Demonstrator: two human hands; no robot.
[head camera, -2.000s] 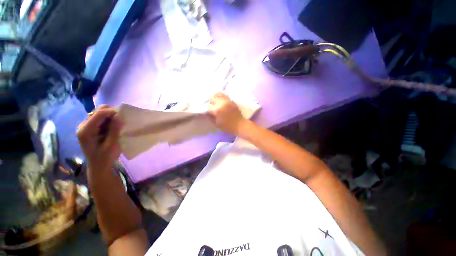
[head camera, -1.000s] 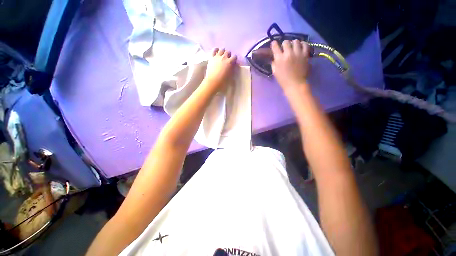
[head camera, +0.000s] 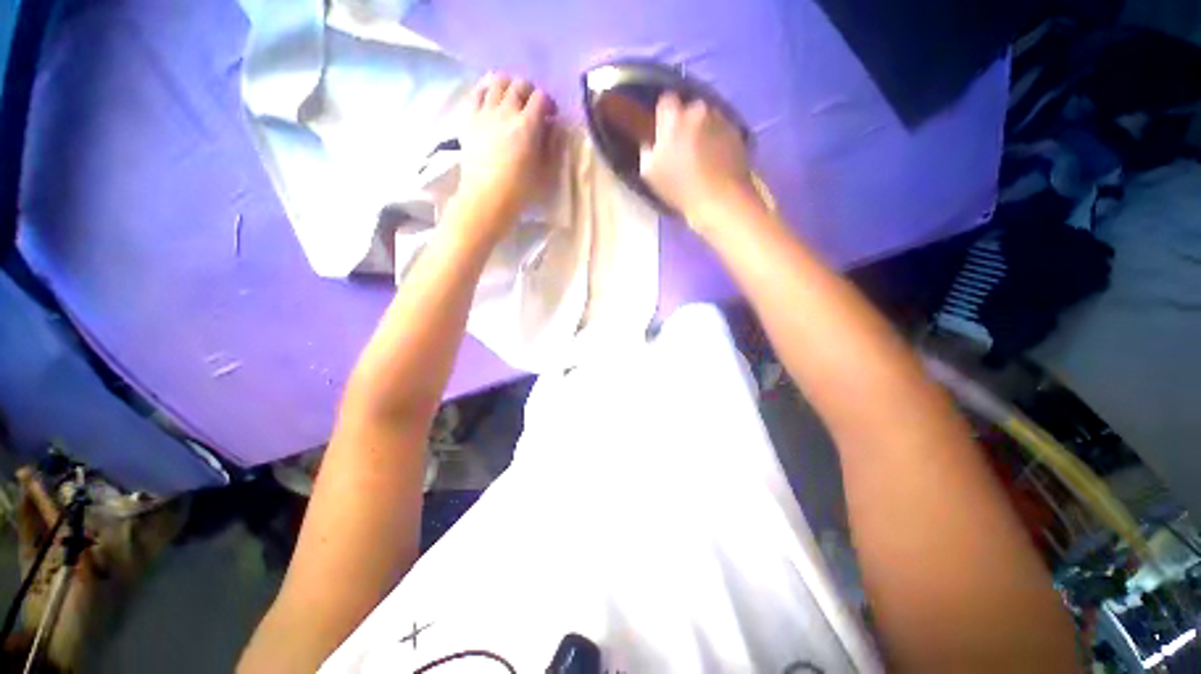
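Observation:
A white garment piece (head camera: 580, 257) lies crumpled on the purple pressing table, its near end running down to the white top. My left hand (head camera: 507, 132) rests on the cloth's upper part with fingers bent; whether it pinches the cloth cannot be told. My right hand (head camera: 698, 148) is closed around the handle of the electric iron (head camera: 632, 79), just right of my left hand. The iron's pointed end faces up and left, at the cloth's right edge. Whether its soleplate touches the cloth cannot be told.
The purple pressing table (head camera: 158, 250) spreads under everything. More crumpled white cloth (head camera: 356, 145) lies at its far left. A flat dark rest pad (head camera: 915, 53) is at the far right. A blurred yellow cord (head camera: 1054, 454) hangs below right. Dark cloth heaps (head camera: 1054, 263) lie beyond the right edge.
The iron has moved left toward my left hand and turned, with my right hand still on it. The cord now hangs lower. The view has shifted. Earlier, both hands held a pale strip, the iron standing apart.

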